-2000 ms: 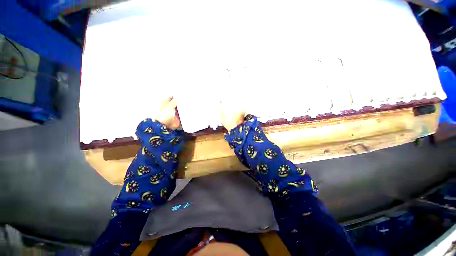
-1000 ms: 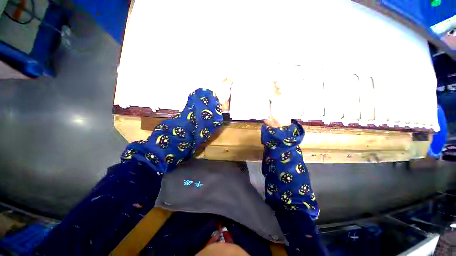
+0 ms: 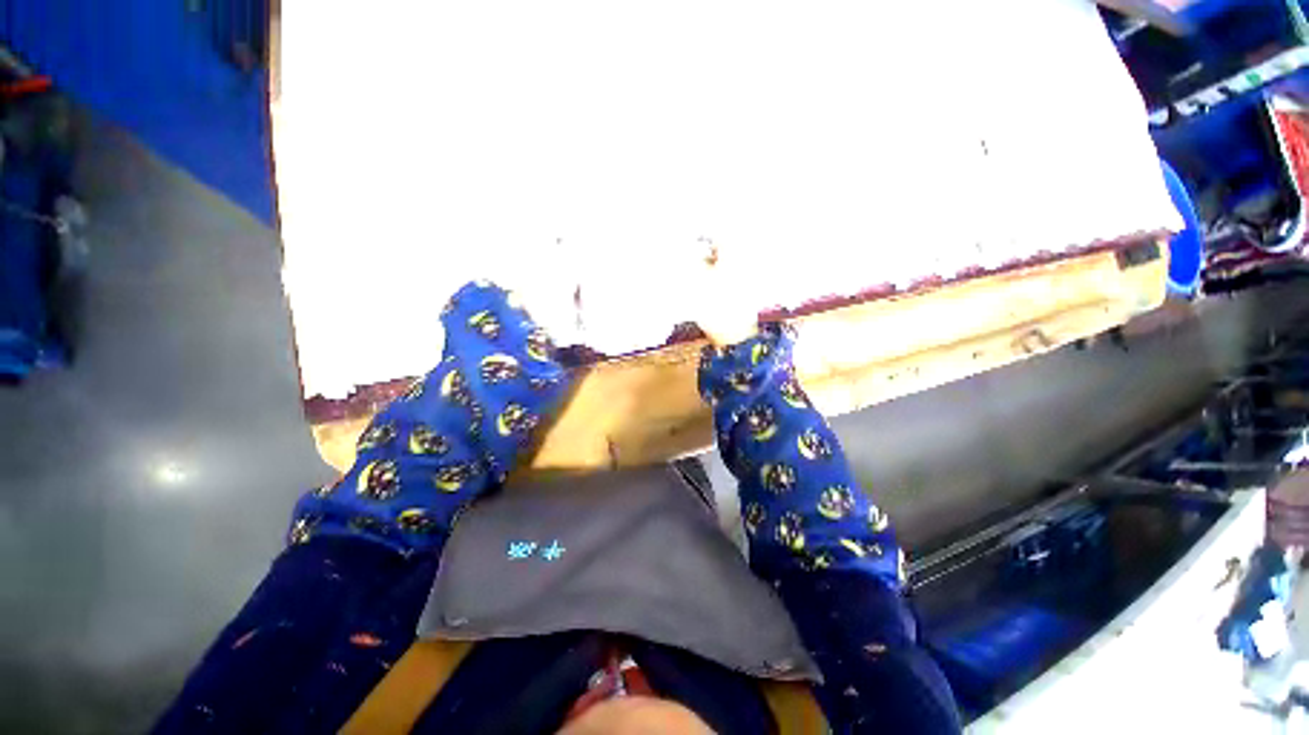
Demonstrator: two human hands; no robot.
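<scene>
A large glaring white work board [image 3: 804, 129] with a ragged maroon front edge lies in front of me. A pale cut piece [image 3: 632, 295] seems to lie between my hands at the front edge; its outline is mostly washed out. My left hand [image 3: 553, 309] is at the piece's left side, nearly lost in the glare beyond its blue patterned sleeve. My right hand [image 3: 729, 313] is at the piece's right side by the front edge, also washed out. The fingers of both hands cannot be made out, so their grip cannot be told.
A timber bed edge [image 3: 919, 330] runs below the maroon edge. A blue bin [image 3: 1183, 230] stands past the board's right end. Blue machine parts [image 3: 158, 86] are at the upper left. A white side table [image 3: 1134, 632] with blue-and-white items [image 3: 1263, 620] is at the lower right.
The view has turned and shifted, so the board sits tilted and further left. My hands stay at the front edge, one on each side of the pale piece; the side table now shows.
</scene>
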